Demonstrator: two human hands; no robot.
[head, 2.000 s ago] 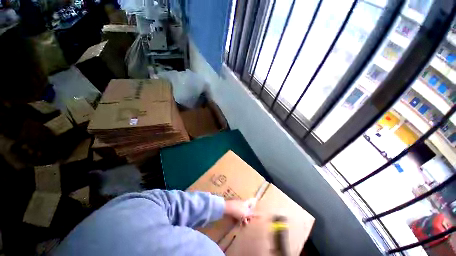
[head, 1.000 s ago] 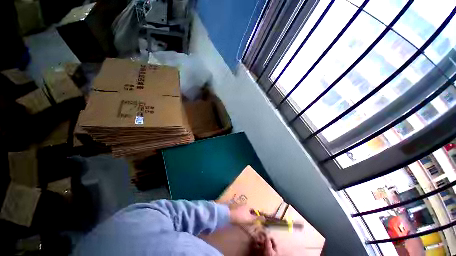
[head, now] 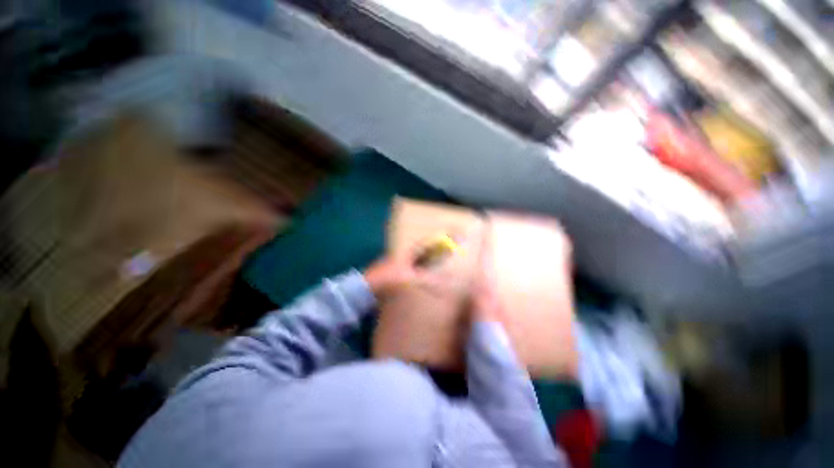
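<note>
The picture is strongly blurred. A flat tan carton (head: 530, 274) lies in front of me on the dark green table (head: 320, 228), with a seam or slot down its middle. My left hand (head: 391, 274) is at the carton's left side, closed around a short dark tool with a yellow part (head: 439, 249). My right hand (head: 485, 300) lies on the carton near the middle seam; its fingers are too blurred to tell whether they hold anything.
A stack of flat cartons (head: 155, 210) with a small white label stands at the left. The pale wall (head: 366, 110) and barred window run behind the table. A red object (head: 578, 434) and a whitish crinkled heap (head: 631, 366) are at the lower right.
The view has swung right and down. The carton now shows more fully and squarely. My hands have moved apart, left hand with the tool at the left side, right hand near the seam.
</note>
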